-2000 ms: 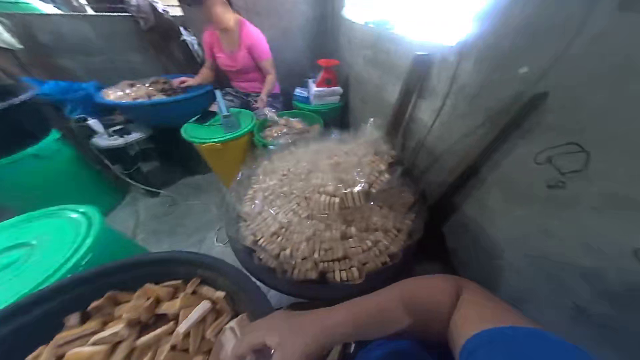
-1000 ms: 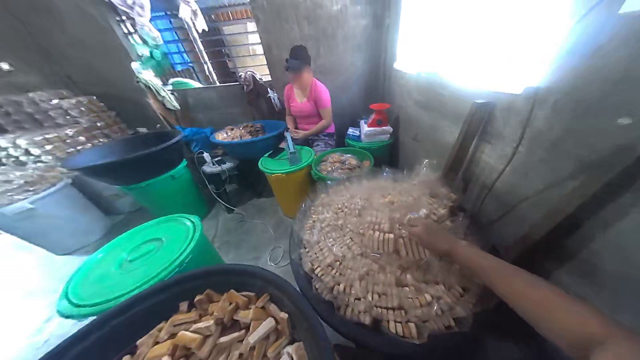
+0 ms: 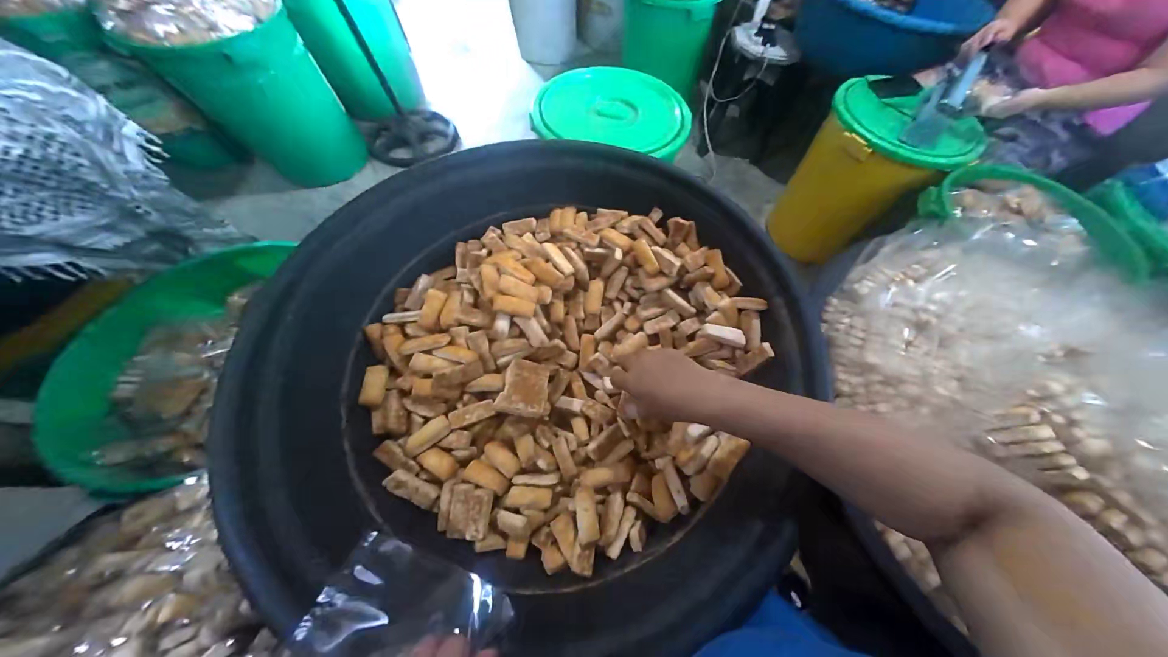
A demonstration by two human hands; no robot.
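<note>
A wide black plastic basin [image 3: 292, 365] holds a heap of small baked biscuit pieces [image 3: 520, 292], brown and pale. Into the right side of the heap reaches my right hand [image 3: 662, 383], its fingers down among the pieces; whether they grip any is hidden. At the bottom edge only the fingertips of my left hand [image 3: 452, 646] show, at a clear plastic bag [image 3: 401, 593] that lies over the basin's near rim. The bag looks empty.
Filled clear bags [image 3: 985, 365] lie heaped at the right, others [image 3: 137, 584] at the lower left. A green basin [image 3: 73, 401] stands left. Beyond are a green lidded bin [image 3: 611, 109], a yellow bin [image 3: 821, 192] and a seated person [image 3: 1077, 82].
The view has swung left and down onto the black basin. My right hand, over the bagged pieces a second ago, is now in the loose heap. The clear bag has come into view.
</note>
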